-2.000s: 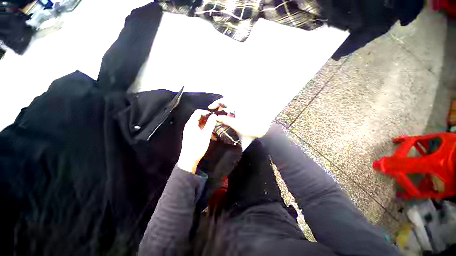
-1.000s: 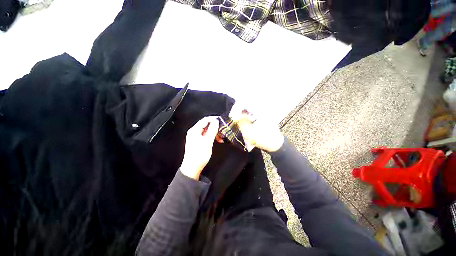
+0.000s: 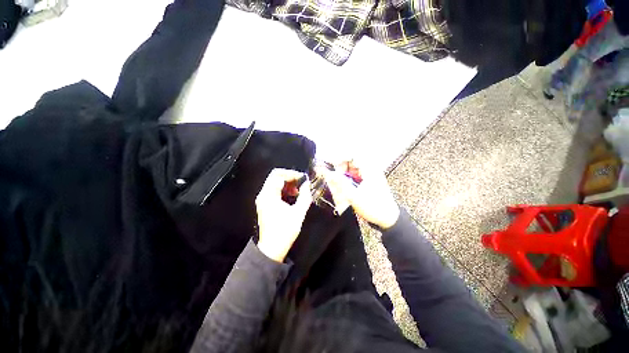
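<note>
The black jacket (image 3: pixel 83 200) covers the left and near part of the white table. Its pocket flap (image 3: pixel 231 162) stands up slightly, with a pale snap (image 3: pixel 181 181) beside it. My left hand (image 3: pixel 281 210) pinches the jacket's edge, fingers curled. A small strip of plaid lining (image 3: pixel 323 193) shows between my hands. My right hand (image 3: pixel 365 193) is at that edge, with the thread snips (image 3: pixel 352 172) in it, seen as a small red and purple part and a dark tip. Thread ends are too small to tell.
Plaid garments (image 3: pixel 331 24) and dark cloth (image 3: pixel 496 34) lie at the far side of the white table (image 3: pixel 296 89). A red plastic stool (image 3: pixel 552 245) stands on the speckled floor (image 3: pixel 476 165) at the right. Bags and mixed items lie beyond and below it.
The snips' red and purple part now shows more clearly in my right hand. My left hand has shifted slightly down, still at the jacket's edge. The view has shifted a little.
</note>
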